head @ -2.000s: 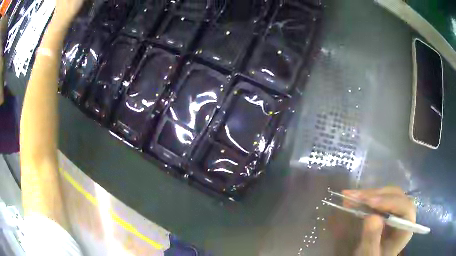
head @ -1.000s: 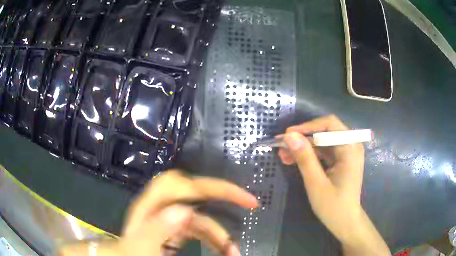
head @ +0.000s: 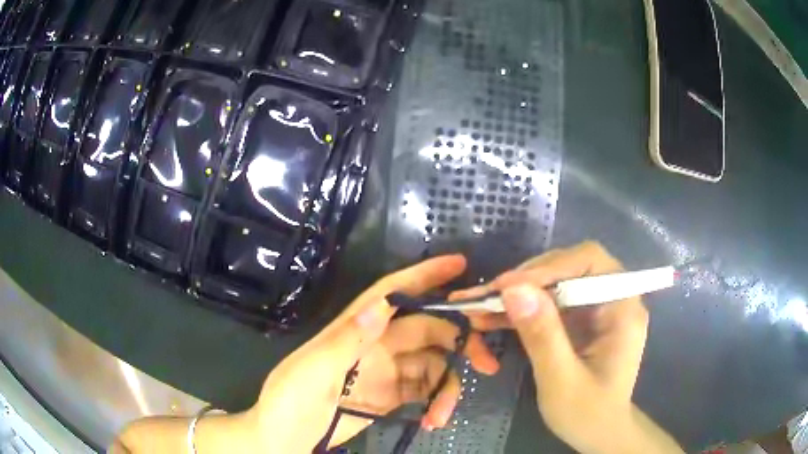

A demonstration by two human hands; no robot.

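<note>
My left hand (head: 376, 355), palm up near the bottom centre, holds a thin black open plastic frame (head: 459, 341) by thumb and fingers. My right hand (head: 576, 337) holds tweezers with a white body (head: 616, 286). The metal tips meet the frame's upper corner by my left thumb; whether a piece is between them is too small to tell. The clear carrier sheet (head: 496, 177) with rows of dark dots lies on the mat behind my hands, its near part partly hidden by them.
A glossy black blister tray (head: 279, 151) with rectangular pockets and small yellow specks lies at the left. A smartphone (head: 689, 89) with a pale rim lies at the upper right. Both rest on the dark grey-green mat (head: 611, 208).
My left hand, blurred and partly out of view earlier, now holds the black frame near my right hand. The tweezer tips have moved off the carrier sheet to the frame. The view has shifted.
</note>
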